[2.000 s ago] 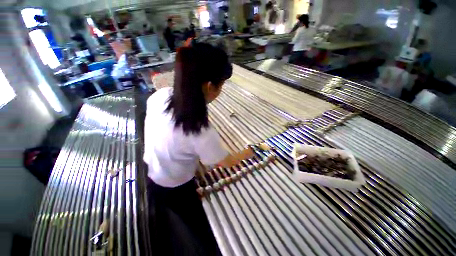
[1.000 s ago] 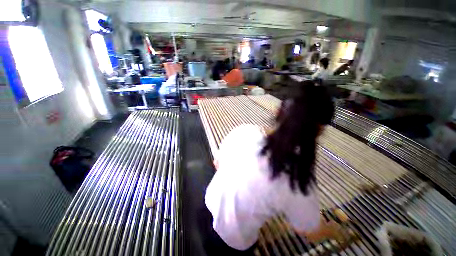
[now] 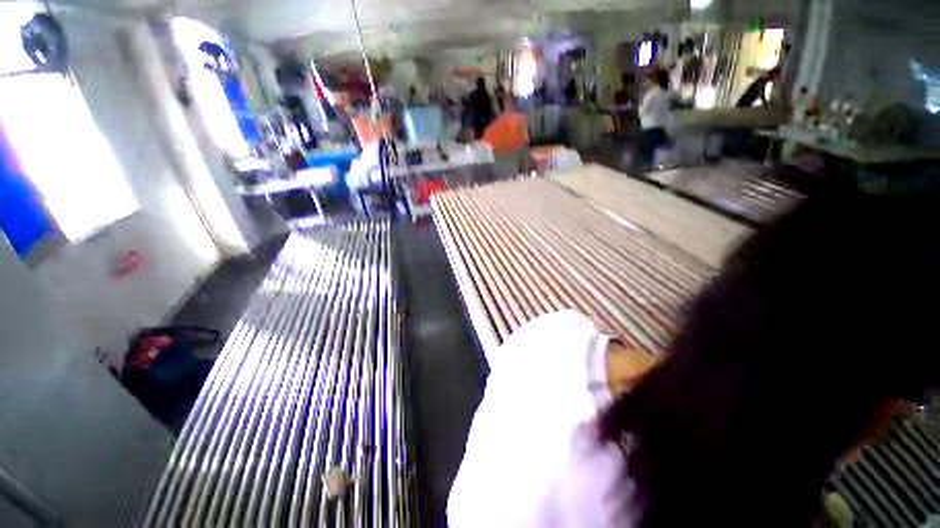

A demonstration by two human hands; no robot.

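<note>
No hand of mine shows in the head view. Nearest in front of me is a person (image 3: 546, 433) in a white top with long dark hair, bent over the right-hand rack. Beige ridged curtain cloth (image 3: 557, 242) covers the far part of that rack. The person's head hides much of its near right part. To the left lies a rack of bare shiny metal bars (image 3: 299, 382), with a small pale piece (image 3: 336, 482) on its near end.
A dark floor aisle (image 3: 438, 340) runs between the two racks. A dark bag (image 3: 170, 366) sits by the left wall. Work tables, an orange thing (image 3: 505, 134) and other people (image 3: 655, 108) are at the back.
My view has swung left and moved forward. The person now fills the lower right, closer to me. The white tray of small dark pieces has left the picture.
</note>
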